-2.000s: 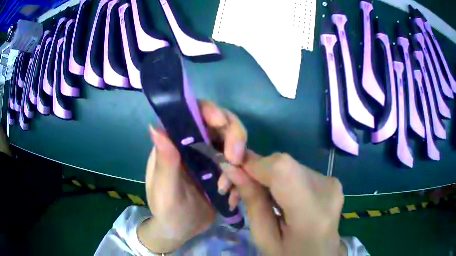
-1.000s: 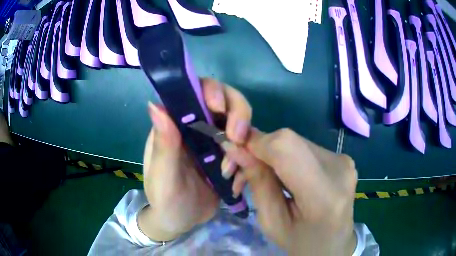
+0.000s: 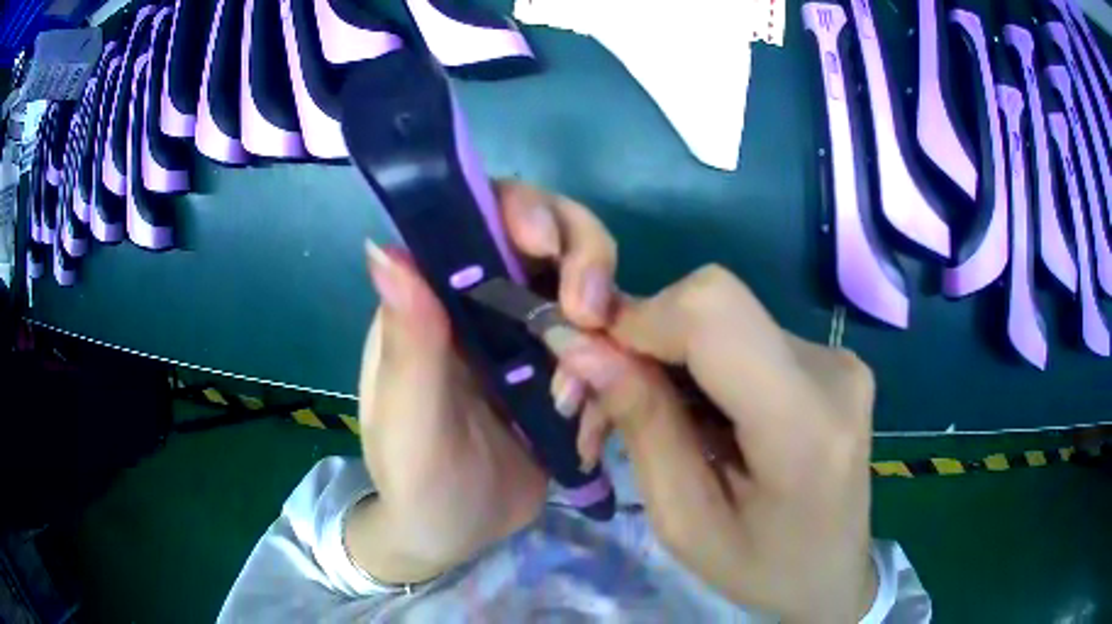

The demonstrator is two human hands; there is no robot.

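A 3D printing pen(?) point(image 3: 409, 183) with a black face and pink-purple side is held tilted, wide rear end up and away, narrow tip down near my body. Two small pink oval buttons show on its black face. My left hand point(image 3: 445, 439) is shut around its middle and lower part, fingertips on the right edge. My right hand point(image 3: 732, 427) pinches a thin grey flat strip or blade(?) point(image 3: 510, 300) between thumb and forefinger. The strip's end lies at the black face just below the upper button. The right fingertips are close beside the left fingertips.
Pink-and-black pens point(image 3: 271, 92) lie in a row on the dark green bench point(image 3: 281, 274) at the left. More pens point(image 3: 860, 226) lie at the right. A white paper point(image 3: 695, 85) with an angled edge lies at the far middle. Yellow-black floor tape point(image 3: 963, 466) shows beyond the bench edge.
The camera view has shifted, so the bench items sit higher in the picture than two seconds ago. The right hand's knuckles have risen a little. The grip on pen and strip stays the same.
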